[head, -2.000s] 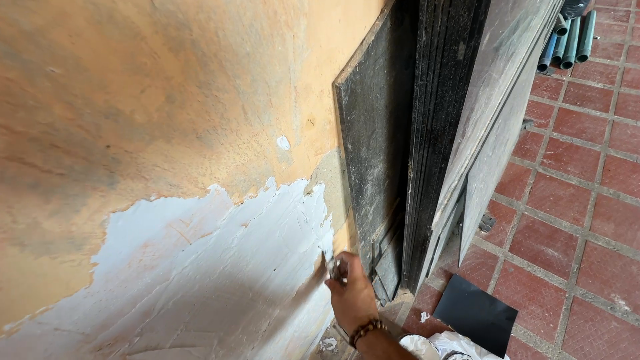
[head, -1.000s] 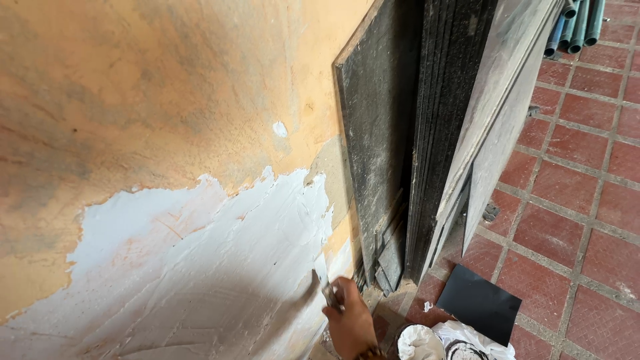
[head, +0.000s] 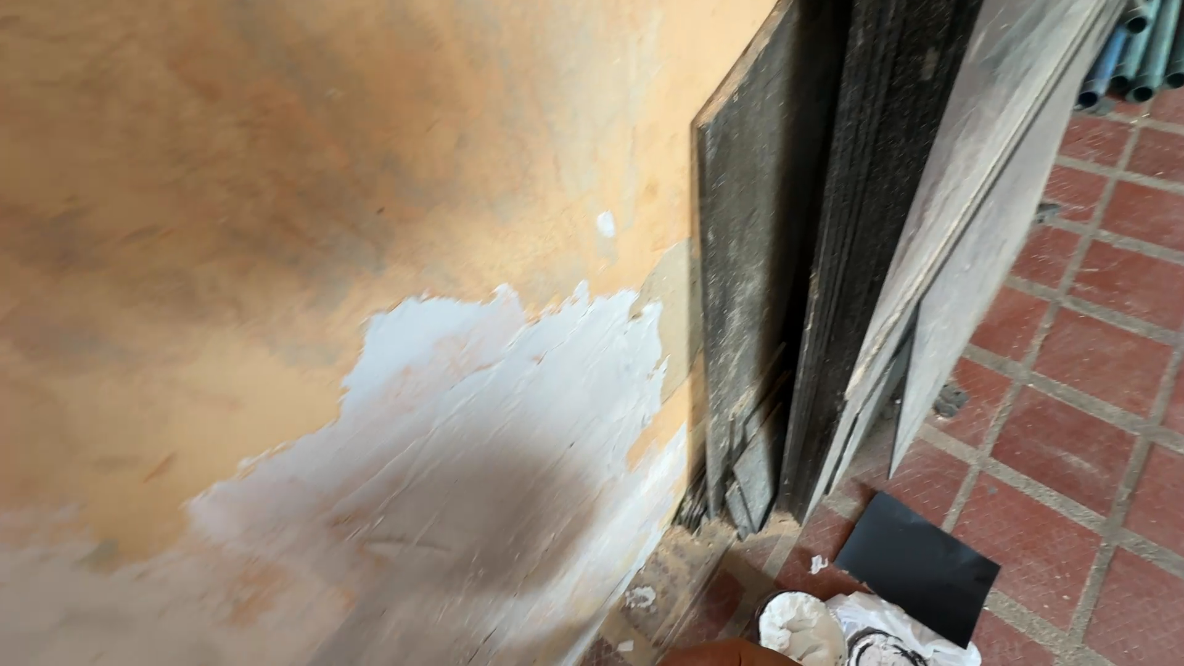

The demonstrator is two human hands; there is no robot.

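Note:
At the bottom edge, a sliver of my right hand (head: 731,653) shows beside an open container of white paste (head: 800,629); its fingers and anything in them are out of view. My left hand is not in view. Uneven white filler (head: 518,388) covers the lower part of the orange wall (head: 231,185), with ridges and a ragged upper edge. A small white dab (head: 606,224) sits higher on the wall. Right of the paste container lies white plastic (head: 911,629) around a second round container.
Dark panels (head: 749,231) and grey boards (head: 990,213) stand against the wall at the right. A black sheet (head: 916,564) lies on the red tile floor (head: 1064,444), near white crumbs. Several blue-green pipes (head: 1147,55) lie at the top right.
My right hand, earlier at the filler's right edge with a small tool in its fingers, has moved down, almost out of view. White filler now shows on the wall strip beside the dark panel's foot.

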